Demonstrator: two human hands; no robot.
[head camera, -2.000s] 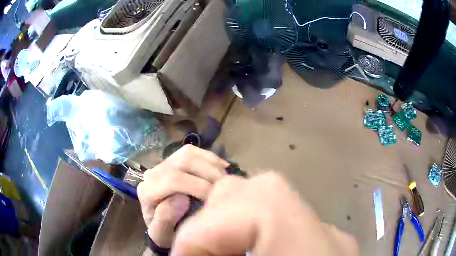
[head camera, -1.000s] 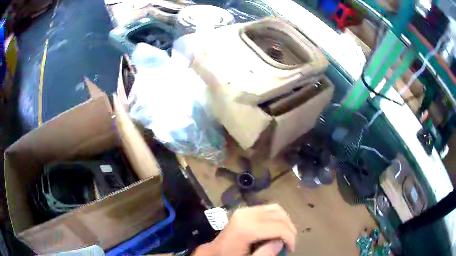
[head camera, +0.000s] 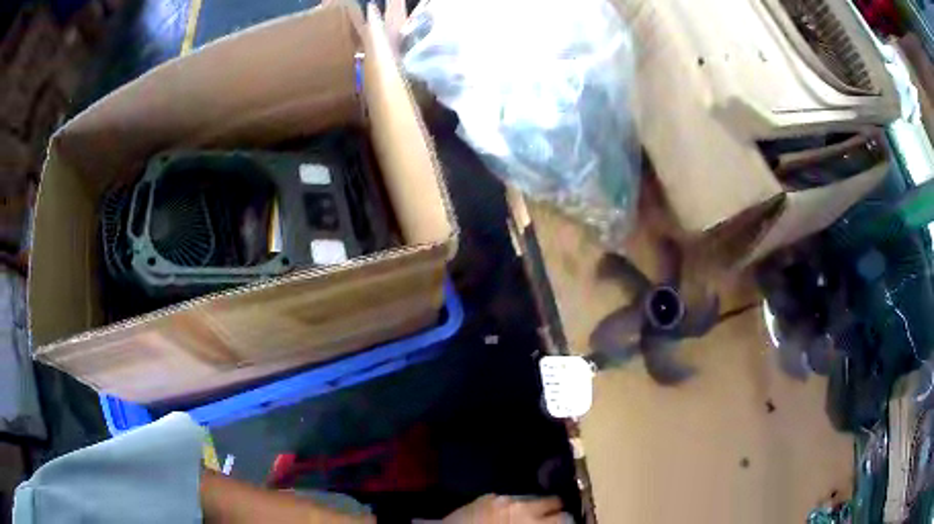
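My left hand is at the bottom edge, mostly cut off; its fingers and anything in them are hidden. Its forearm comes from a light sleeve at the lower left. My right hand is out of the picture. A brown open cardboard box stands at the left. A dark grey-green fan housing lies in it, with a large opening, two pale squares and a dark panel between them.
The box is on a blue bin. On the cardboard-covered bench are a dark fan blade, a clear plastic bag and a beige housing on another box. A white label is at the bench edge.
The view has swung left, bringing the box with the housing to the centre-left. My left hand has gone down to the bottom edge; my right hand has left the picture.
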